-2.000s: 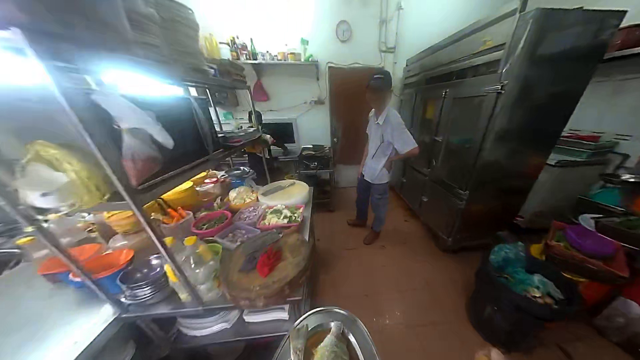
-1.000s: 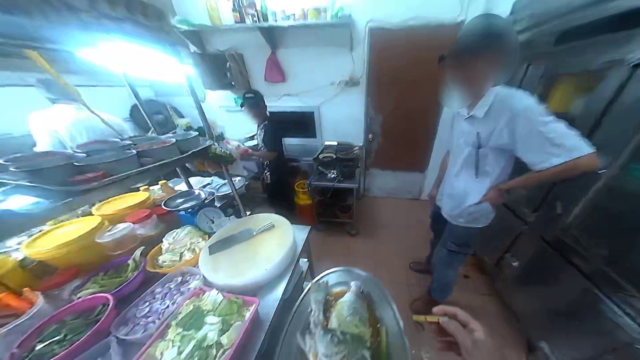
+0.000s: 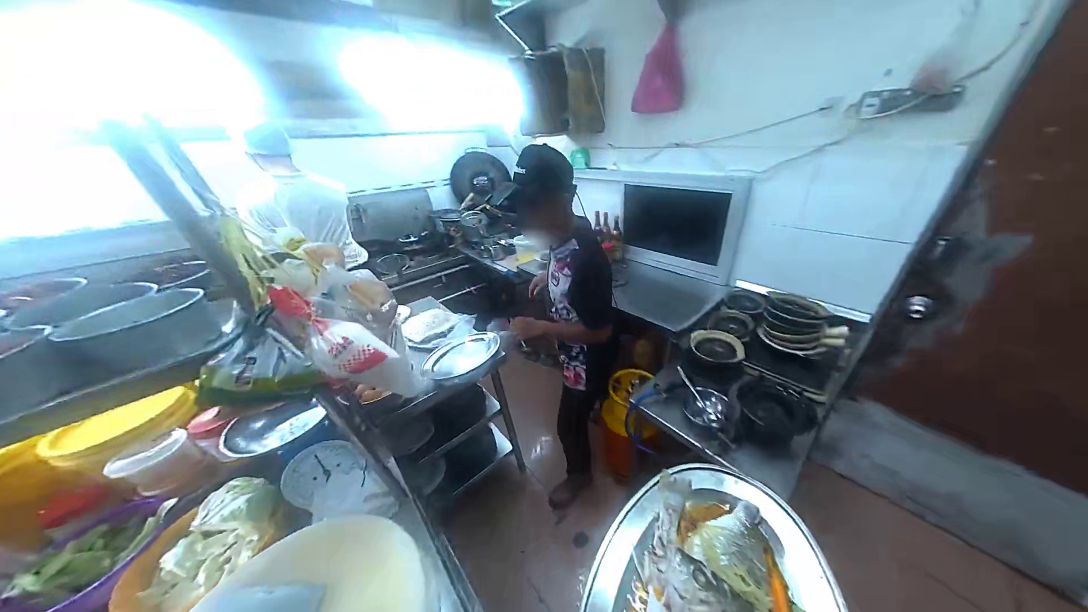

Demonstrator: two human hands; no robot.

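An oval metal platter [image 3: 625, 531] is at the bottom right of the head view, tilted slightly. On it lie a fish [image 3: 680, 561] with its head toward me, paler fish pieces, orange sauce and a strip of carrot [image 3: 777, 578]. Neither of my hands shows; whatever supports the platter is below the frame. To the platter's left, at the bottom edge, is a round white cutting board [image 3: 365, 552] with part of a cleaver blade [image 3: 263, 598] on it. Beside the board stands an orange basket of cabbage [image 3: 225, 544].
A person in a dark cap [image 3: 578, 289] stands ahead by a steel table with a metal tray [image 3: 461, 357]. Another person in white [image 3: 297, 204] is behind the shelf. At right a low stand [image 3: 680, 429] holds clay pots [image 3: 795, 319], beside a gas cylinder [image 3: 625, 416] and a brown door [image 3: 977, 340].
The view has moved forward and turned left. The person in the white shirt and my right hand, both visible a second ago, are out of frame. The platter remains at the bottom.
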